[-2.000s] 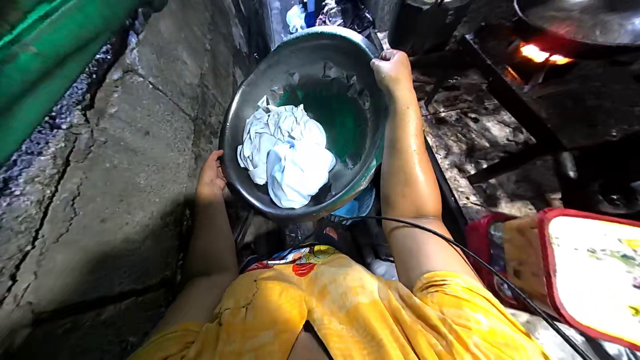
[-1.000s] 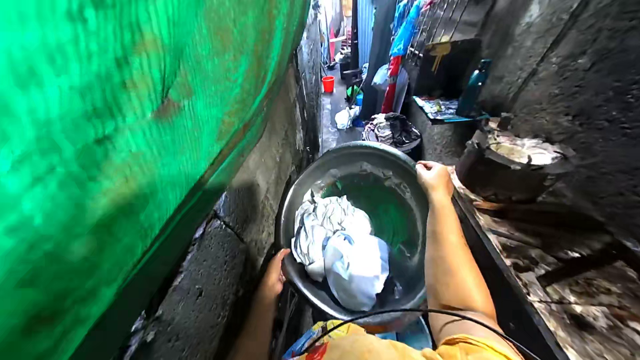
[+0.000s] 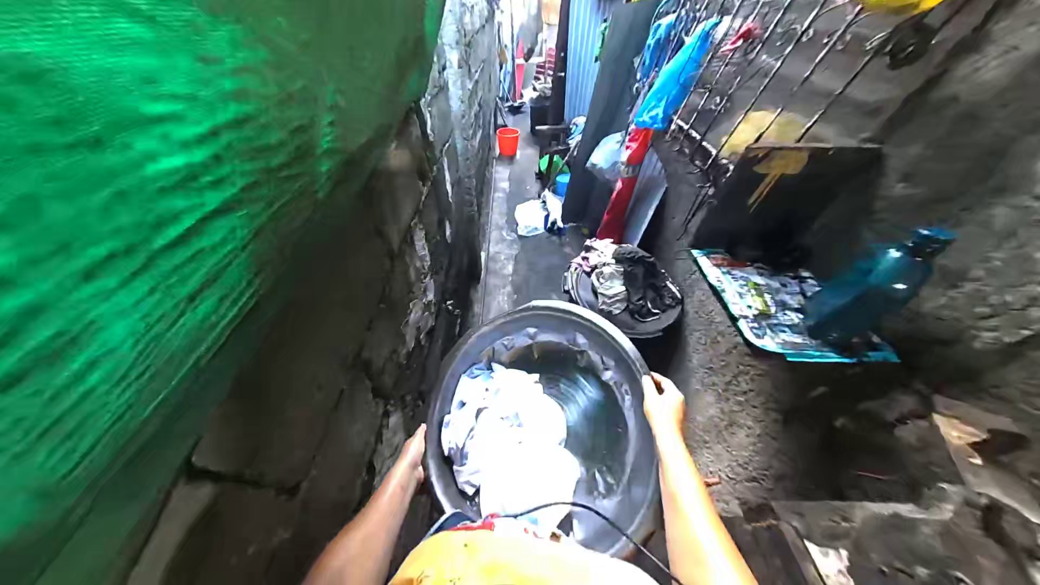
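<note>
A round dark plastic basin [image 3: 605,406] is held in front of my body, with a bundle of white and pale blue cloth [image 3: 512,431] lying in its left part. My left hand [image 3: 413,455] grips the basin's left rim; some of its fingers are hidden beneath. On the right rim, my right hand [image 3: 665,406] is closed with the thumb over the edge. A thin black cord [image 3: 585,505] runs across the basin's near side and my yellow shirt.
Green netting [image 3: 162,203] and a rough wall [image 3: 325,390] line the left. Ahead in the narrow passage stand a tub of dark and pale clothes [image 3: 626,284], a white plastic bag [image 3: 532,218] and a red bucket [image 3: 508,141]. A blue-green bottle [image 3: 877,284] rests on a tray [image 3: 756,313] at right.
The view has swung from the stove area to the passage. Both hands have stayed on the basin's rim, and the tub of clothes is nearer than one second ago.
</note>
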